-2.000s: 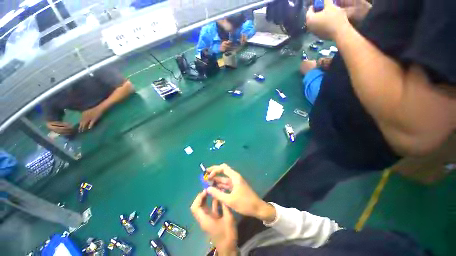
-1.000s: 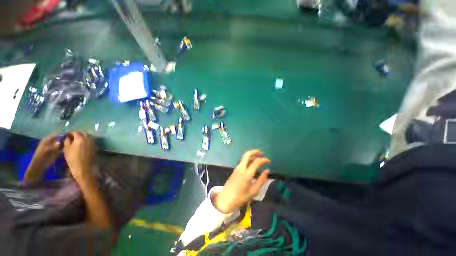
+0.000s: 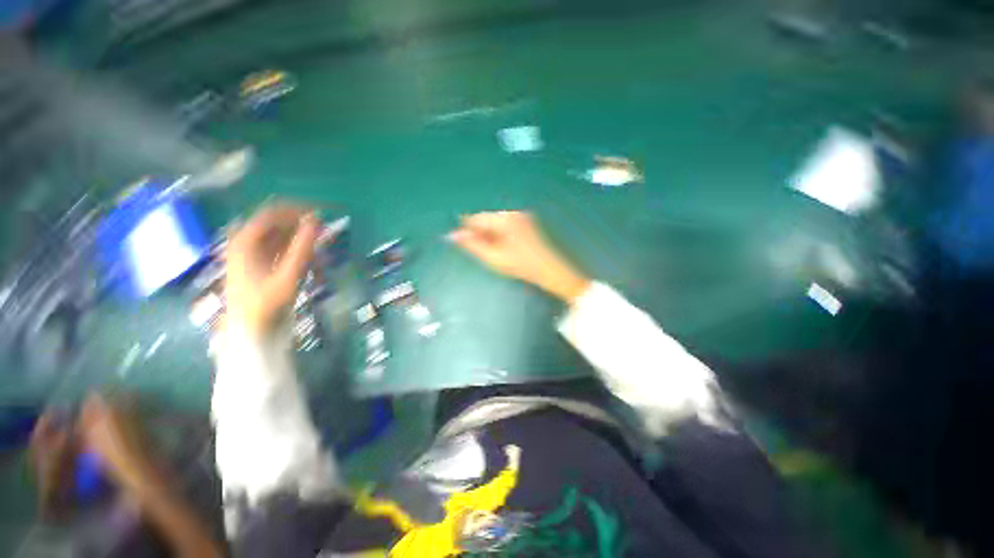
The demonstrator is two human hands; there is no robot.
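The view is blurred by motion. My left hand [image 3: 262, 262] is over the cluster of half-assembled device units at the left; whether it holds one cannot be told. My right hand [image 3: 507, 245] is above the green table, right of the cluster, with its fingers together; nothing can be made out in it. Several device units [image 3: 395, 294] lie between and below my hands, some partly hidden behind my left hand. A loose internal assembly [image 3: 614, 171] and a pale blue square [image 3: 520, 138] lie farther out on the table.
A blue parts bin [image 3: 153, 242] with white paper stands left of my left hand. Another unit [image 3: 265, 87] lies at the upper left. A white paper scrap [image 3: 839, 171] lies at the right. Another person's hands [image 3: 98, 441] hold something blue at the lower left.
The view has swung. My left hand has moved forward over the unit cluster. My right hand now shows above the table; one second ago only one of my hands was visible.
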